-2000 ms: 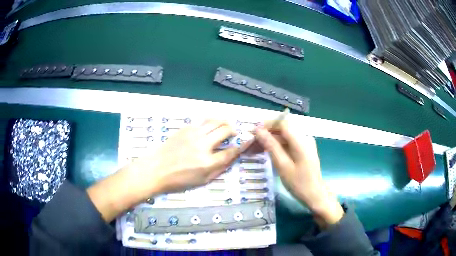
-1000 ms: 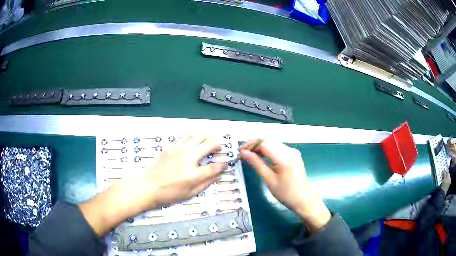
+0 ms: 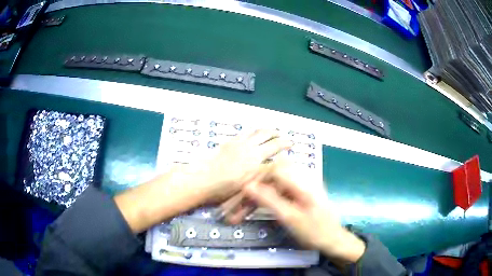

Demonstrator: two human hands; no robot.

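Observation:
The white component sheet (image 3: 178,153) lies on the green bench, with rows of small dumbbell-shaped parts. A grey strip fixture (image 3: 226,235) with round silvery positions lies across its lower part. My left hand (image 3: 232,164) rests over the middle of the sheet, fingers pointing right. My right hand (image 3: 286,207) is blurred and crosses under the left hand, over the right end of the fixture. Its fingertips are bent; whether it holds anything cannot be told. The hands hide the middle of the sheet.
A black tray of shiny silver pieces (image 3: 66,156) is at left. A red bin (image 3: 466,182) stands at right. More strip fixtures (image 3: 199,74) lie on the green conveyor beyond the pale rail (image 3: 129,96). Layered stacks (image 3: 461,48) and a blue bin (image 3: 402,17) are at upper right.
My right hand has moved from the sheet's right edge down and left, over the fixture. The stick that showed at its fingertips no longer shows. The view has shifted.

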